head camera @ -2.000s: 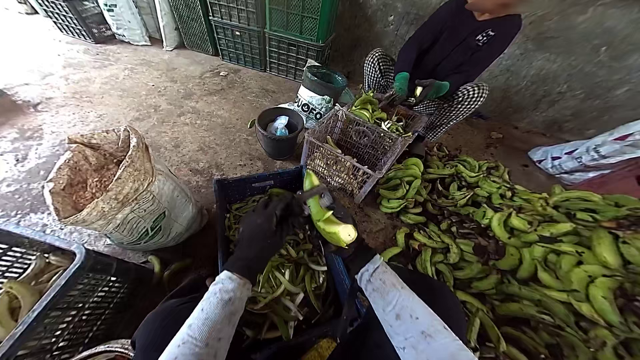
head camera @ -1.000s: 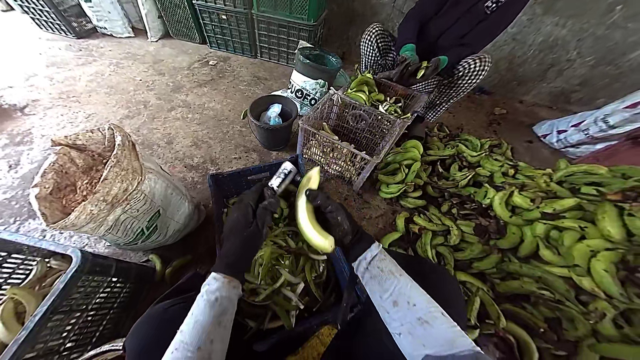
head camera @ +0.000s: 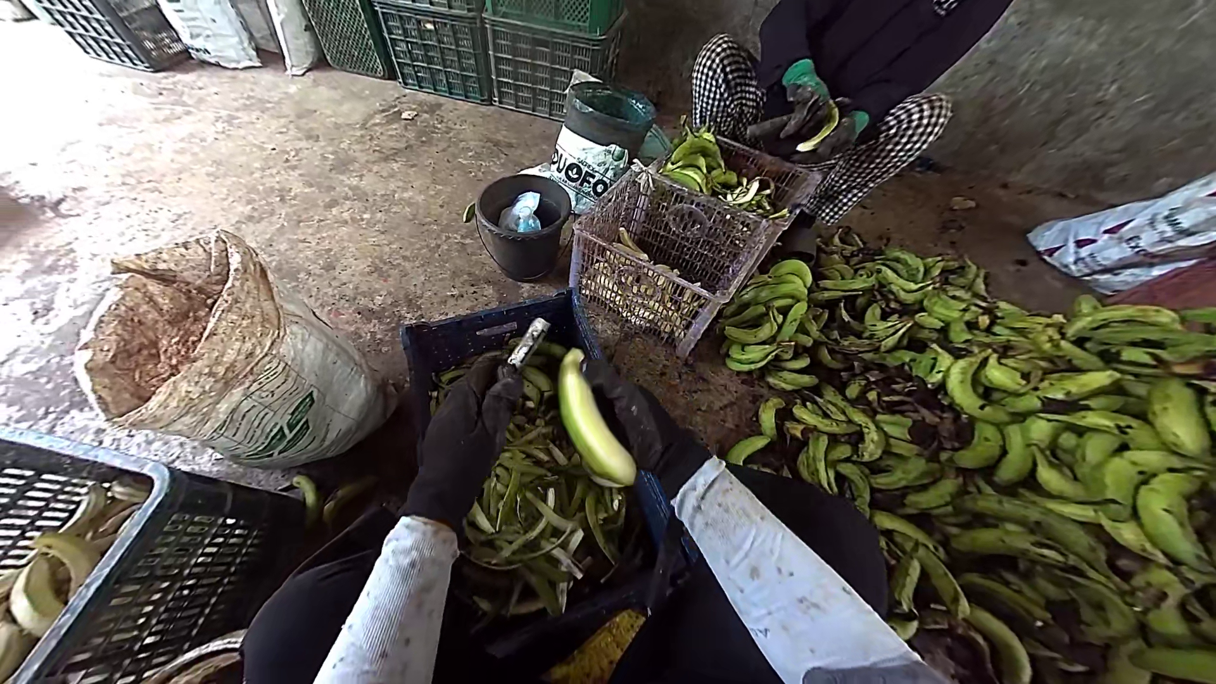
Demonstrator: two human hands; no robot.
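Note:
Both my hands wear dark gloves and light sleeves. My left hand (head camera: 467, 432) is closed on a small metal hand tool, probably a peeler (head camera: 528, 342), whose end points up and to the right. In my right hand (head camera: 644, 418) is a plantain (head camera: 594, 423), pale over much of its surface, with green along parts of it. The two hands are apart, above a dark blue plastic crate (head camera: 480, 328) of green peel strips (head camera: 537, 494). The fingers of my right hand are partly hidden behind the plantain.
Green plantains (head camera: 1035, 456) lie heaped at right. A co-worker's gloved hands (head camera: 817, 119) hold a plantain over a lattice crate (head camera: 655, 256). A black bucket (head camera: 522, 256), an open woven sack (head camera: 323, 380) and a crate (head camera: 161, 560) of pale plantains stand at left and ahead.
Two seconds ago the tool was against the plantain; now it is apart from it. The plantain has turned more upright since then. The view has shifted slightly.

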